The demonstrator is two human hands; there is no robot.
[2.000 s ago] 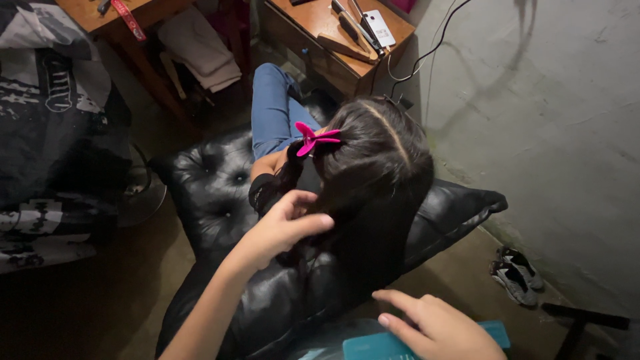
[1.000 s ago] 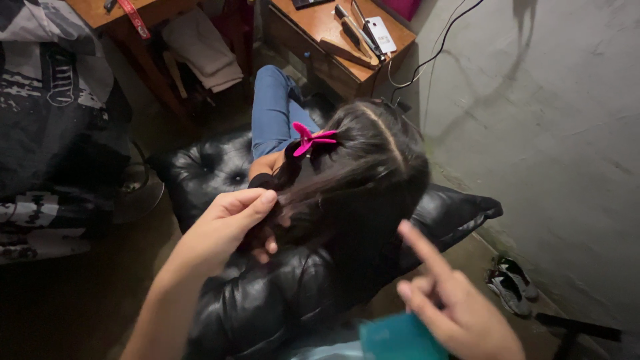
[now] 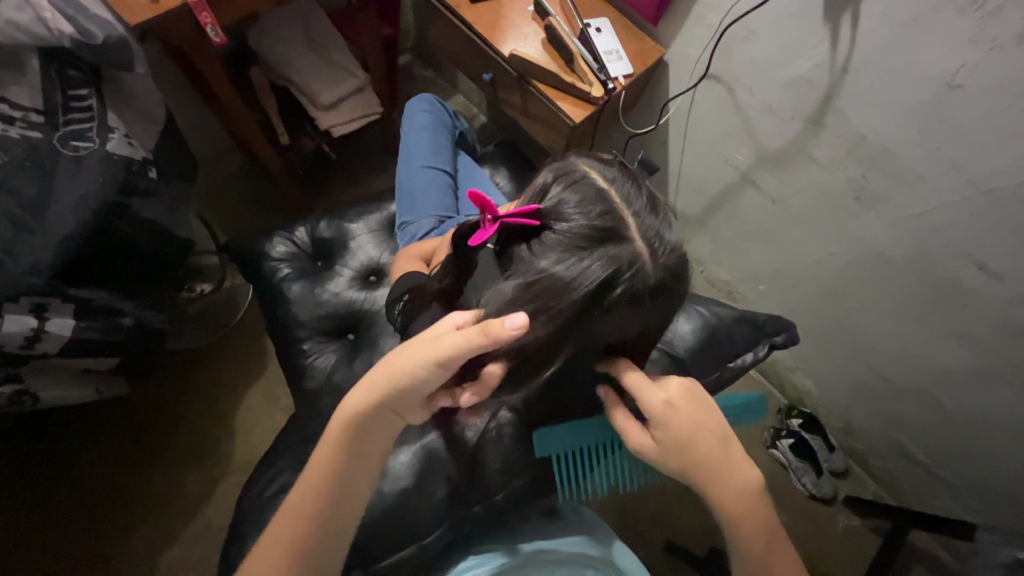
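Observation:
A person with long dark hair (image 3: 576,280), parted along the crown, sits facing away from me. A bright pink hair clip (image 3: 496,218) holds a section at the left side of the head. My left hand (image 3: 448,364) is closed around strands of hair at the lower left, thumb on top. Under my right hand (image 3: 668,420) lies a wide-tooth teal comb (image 3: 596,456), teeth pointing down, held against the palm. The thumb and index finger of that hand touch the ends of the hair at the back of the head.
The person sits on a black tufted cushion (image 3: 320,296). A wooden cabinet (image 3: 552,104) ahead bears a phone (image 3: 610,48) and a hair straightener (image 3: 560,60). Shoes (image 3: 800,456) lie beside the grey wall (image 3: 864,240). A light blue rounded thing (image 3: 560,552) is at the bottom edge.
My right hand has moved up and left to the hair with the comb. My left hand, holding strands out to the left a second ago, is now closer to the head.

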